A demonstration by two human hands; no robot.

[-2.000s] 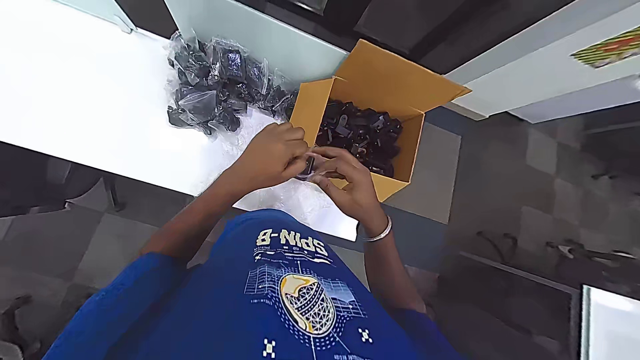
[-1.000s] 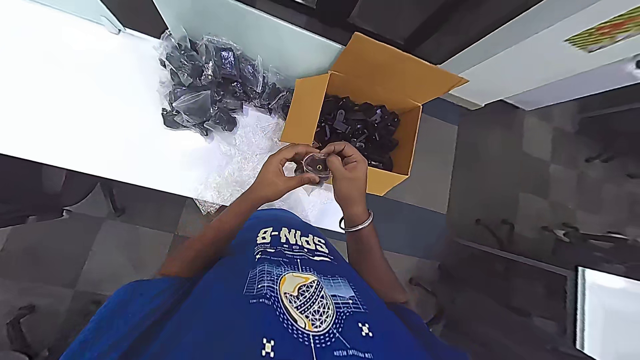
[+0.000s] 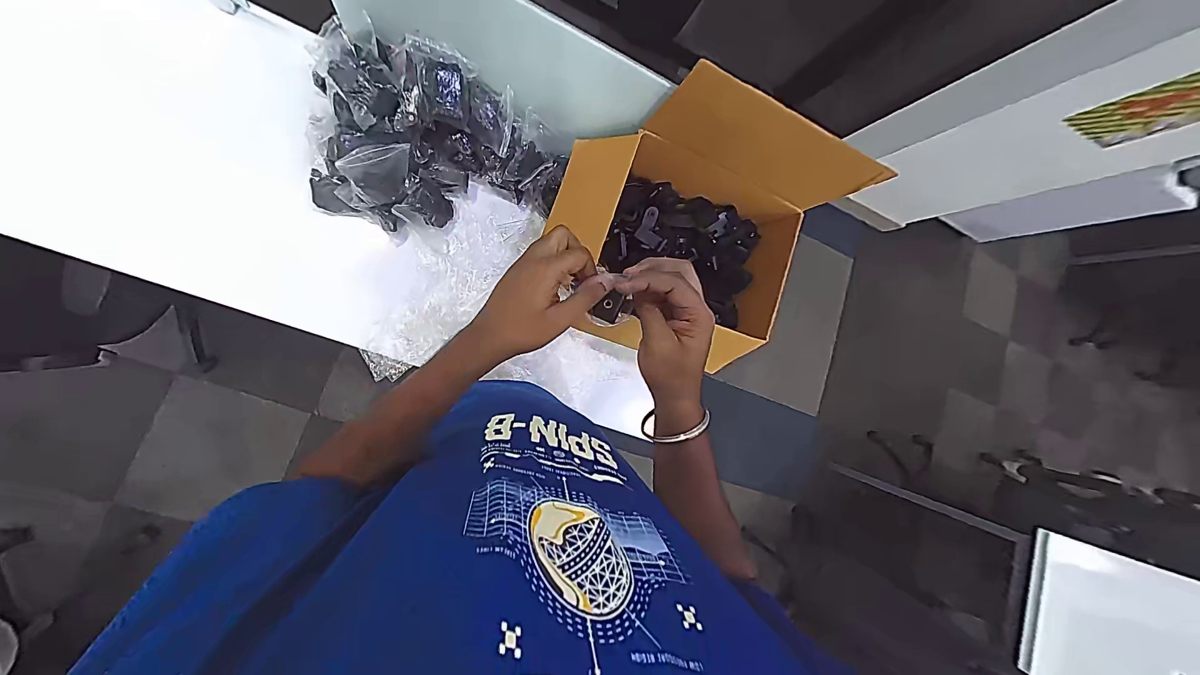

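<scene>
Between my hands is a small black part in a clear plastic bag, held in front of the open cardboard box. My left hand pinches the bag's upper left side between thumb and finger. On the other side, my right hand, with a metal bangle on its wrist, grips the bag's right edge. Many loose black parts lie inside the cardboard box. A heap of black items in clear bags rests to the left of the box, and crumpled clear plastic bags lie below the heap.
The white table extends to the left, with a pale partition along its back edge. Beyond the box lies a tiled floor. A chair stands at the lower left, and a white surface is at the lower right.
The small part in its clear bag stays between both hands, while my fingers have shifted their hold on it.
</scene>
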